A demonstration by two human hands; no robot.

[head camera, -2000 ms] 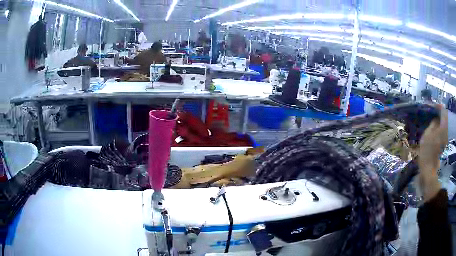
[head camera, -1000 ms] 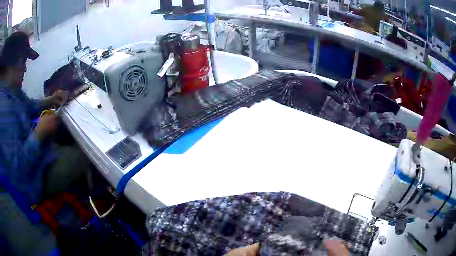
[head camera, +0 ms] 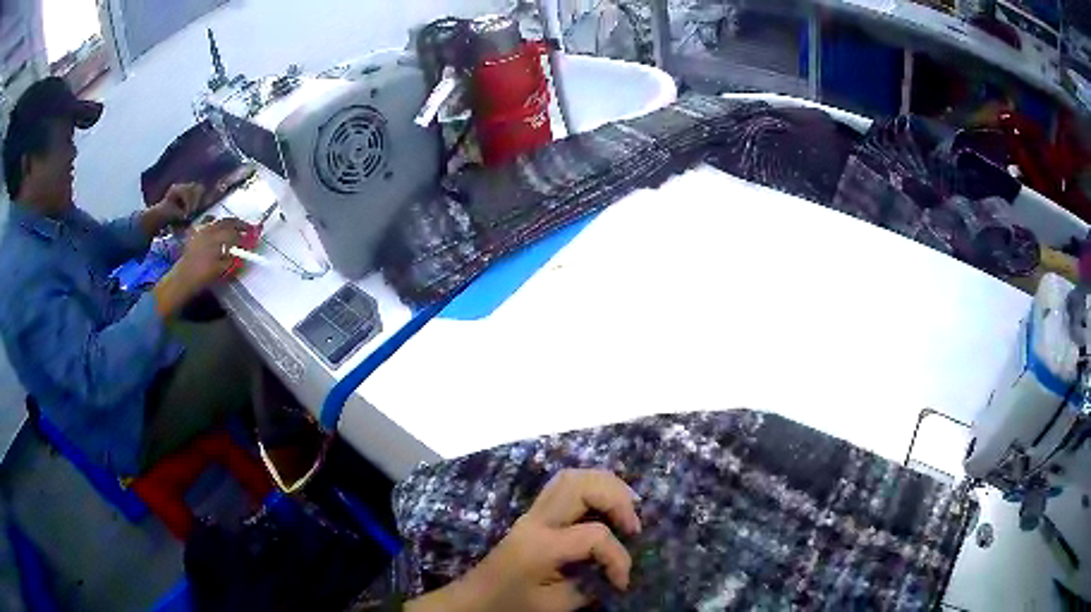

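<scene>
A plaid fuzzy garment panel (head camera: 766,514), dark with white and bluish checks, lies at the front edge of the white table. Its right end reaches the needle area of the white sewing machine head (head camera: 1035,395), cut off by the right edge. My left hand (head camera: 556,544) comes in from the bottom and rests on the panel's left part. Its fingers are bent; whether they pinch the cloth is hidden. My right hand is out of the picture.
Stacked plaid cut pieces (head camera: 562,179) lie along the table's far side. A red container (head camera: 514,108) stands behind them. At left, a seated person (head camera: 84,299) works at another machine (head camera: 347,155). A bent wire guard (head camera: 939,442) stands by the machine head.
The view has swung left and down from the machine head. My left hand now shows farther up on the panel. My right hand has left the picture. The other person's hands have moved.
</scene>
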